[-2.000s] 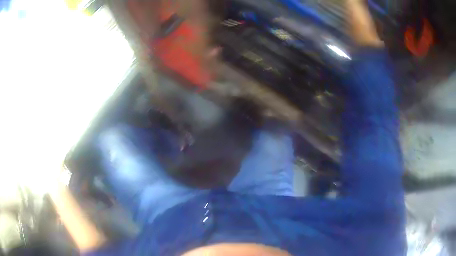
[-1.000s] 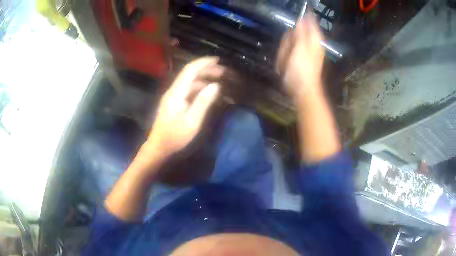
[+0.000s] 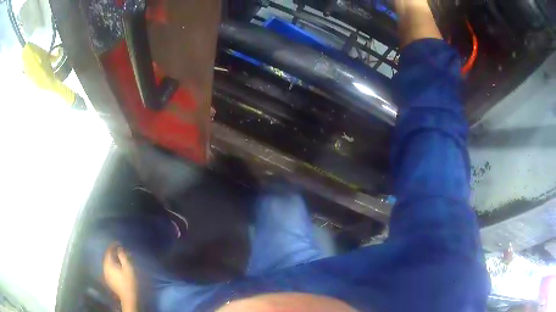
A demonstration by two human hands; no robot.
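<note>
My right hand [image 3: 417, 15] reaches up into the dark machine and is cut off by the top edge; only the wrist and the back part show, and what it holds is hidden. My left hand [image 3: 119, 271] is low at the left beside my thigh, small and slightly blurred; whether it holds anything is unclear. The red guard door [image 3: 177, 131], with worn paint and a black handle [image 3: 143, 67], stands at the upper left, touched by neither hand. A thick shiny steel bar [image 3: 329, 70] crosses the machine, left of my right sleeve.
A glaring white table [image 3: 55, 183] lies at the left, with a yellow glove-like thing [image 3: 46, 70] above it. A blue object [image 3: 292, 36] shows inside the machine. An orange-red loop [image 3: 470, 49] hangs right of my right arm. A pale machine panel [image 3: 512, 164] is at the right.
My right hand has moved up and deeper into the machine. My left hand has dropped from in front of the machine to the lower left. The door and machine show larger and sharper.
</note>
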